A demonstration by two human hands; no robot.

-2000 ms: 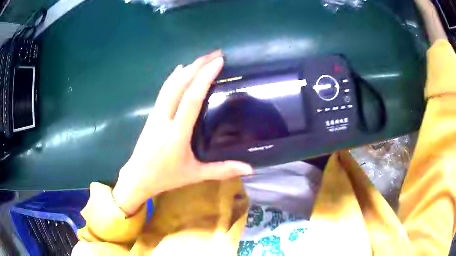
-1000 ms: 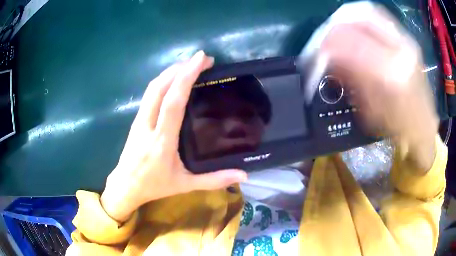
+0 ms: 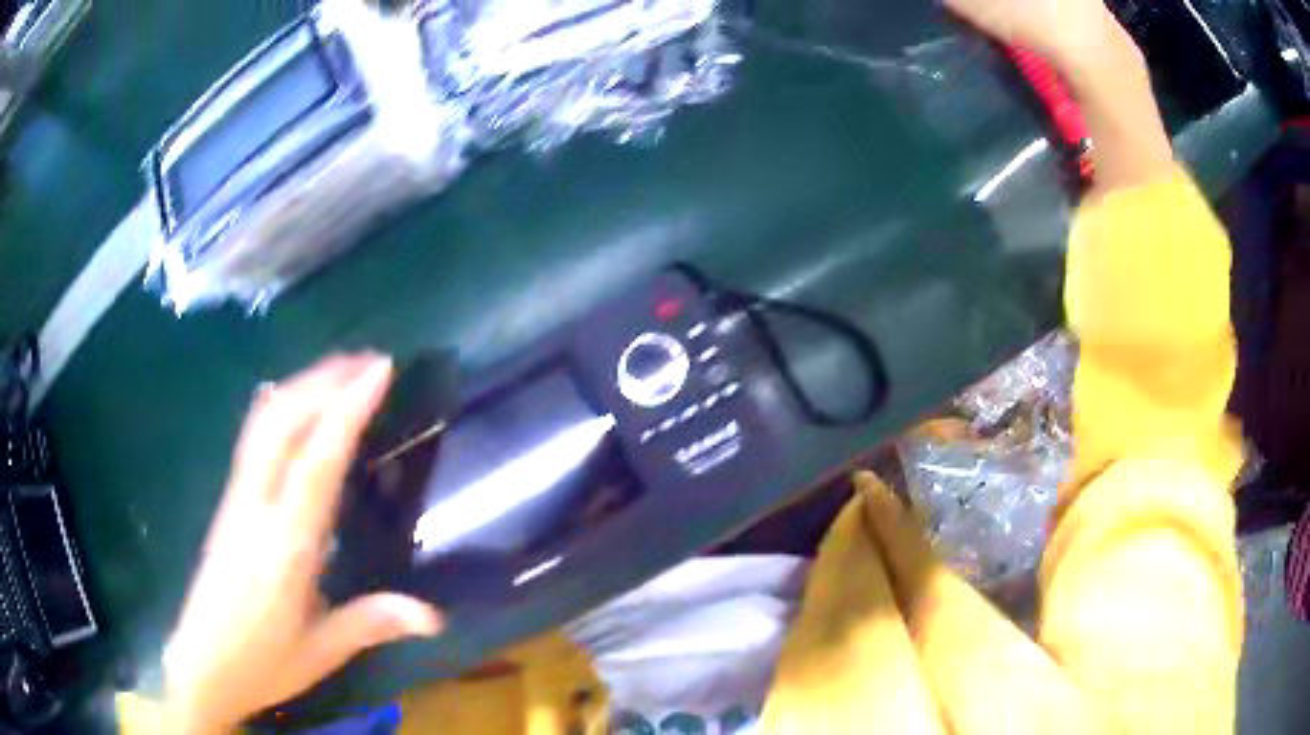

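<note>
A black video speaker unit (image 3: 575, 567) lies tilted on the dark green mat, its glossy screen at left, round dial and small buttons at right. A black wrist strap (image 3: 876, 376) loops from its dial end. My left hand (image 3: 280, 539), blurred, grips the screen end, with fingers at the far edge and thumb at the near edge. My right hand (image 3: 1056, 32) is at the upper right, away from the unit. Its fingers are cut off by the top edge, so its grip cannot be told. A red air gun part (image 3: 1046, 89) shows beside that hand.
Lens stacks (image 3: 259, 129) in crinkled plastic wrapping (image 3: 553, 72) stand on the far side. A waiting unit (image 3: 55, 560) is at the left edge. Clear film waste (image 3: 984, 481) lies lower right near my lap. A bit of blue (image 3: 359, 722) shows at the bottom left.
My right hand has moved from over the dial end to the upper right. The unit sits lower left in view and more tilted, with my left hand still at its screen end. The wrapped lens stacks have come into view.
</note>
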